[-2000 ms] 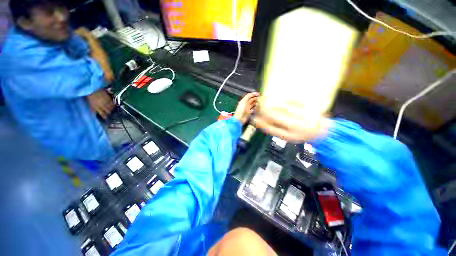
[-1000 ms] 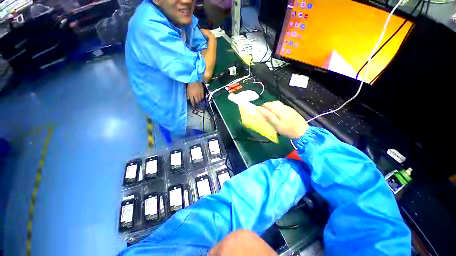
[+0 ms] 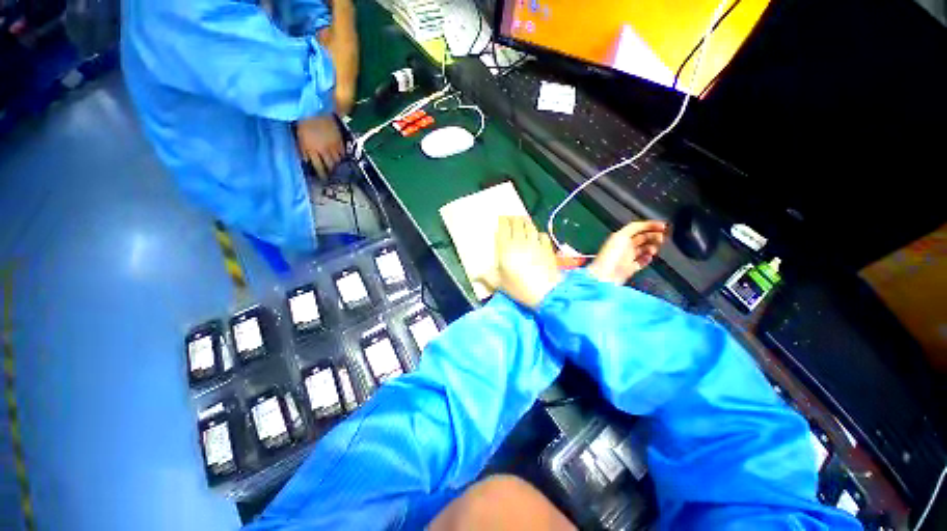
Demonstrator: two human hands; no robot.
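Observation:
A pale yellow sheet [image 3: 476, 230], paper or cloth, lies at the green bench's front edge. My right hand [image 3: 524, 259] is palm down on its right part, fingers on top; the thumb is hidden. My left arm passes under my right arm, so the wrists cross. My left hand [image 3: 630, 249] is to the right of my right hand, fingers bent and apart, with nothing visible in it. An orange-red piece [image 3: 569, 256] and a white cable [image 3: 621, 166] are beside it.
A clear tray of units [image 3: 296, 358] is low at left, another tray [image 3: 597, 467] partly under my arms. A white puck [image 3: 449, 141], a black mouse [image 3: 698, 232] and a green-and-white box [image 3: 752, 282] are on the bench. A person in blue [image 3: 223, 114] stands at left.
My right hand has brought the sheet from high in front of the monitor down to the bench edge. The view has swung left, then slightly back right. My left hand has come into view from under my right arm.

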